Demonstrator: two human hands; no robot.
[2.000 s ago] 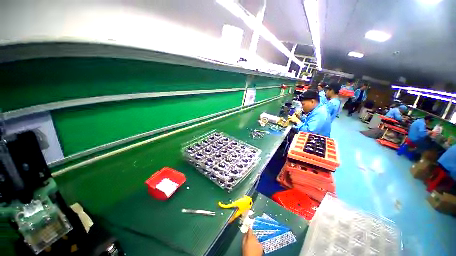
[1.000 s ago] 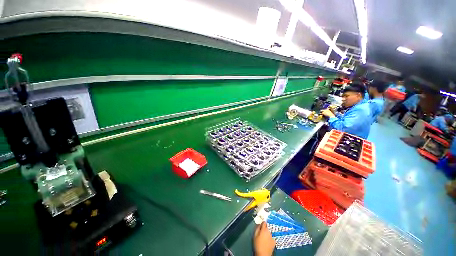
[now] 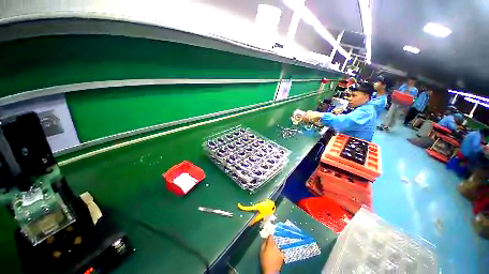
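Observation:
My right hand (image 3: 271,257) is small and cut off by the bottom edge. Its fingertips are at a small white piece (image 3: 267,227) beside blue-and-white patterned strips (image 3: 295,243), fanned on the low green side table. Whether the fingers grip the piece is too small to tell. My left hand is out of the picture. A yellow air blow gun (image 3: 260,207) lies at the bench edge just above the white piece. A thin silver tool (image 3: 215,211) lies flat to its left.
A clear blister tray (image 3: 246,159) of dark round units and a red parts bin (image 3: 183,177) stand on the bench. A black press (image 3: 40,206) stands left. Orange-red trays (image 3: 348,184) and clear blister trays (image 3: 378,246) stand right. A person in blue (image 3: 356,122) works farther along.
The camera view swung right then partly back left. My right hand stays by the strips and white piece. The neighbour's arm now reaches out over the bench to a whitish item.

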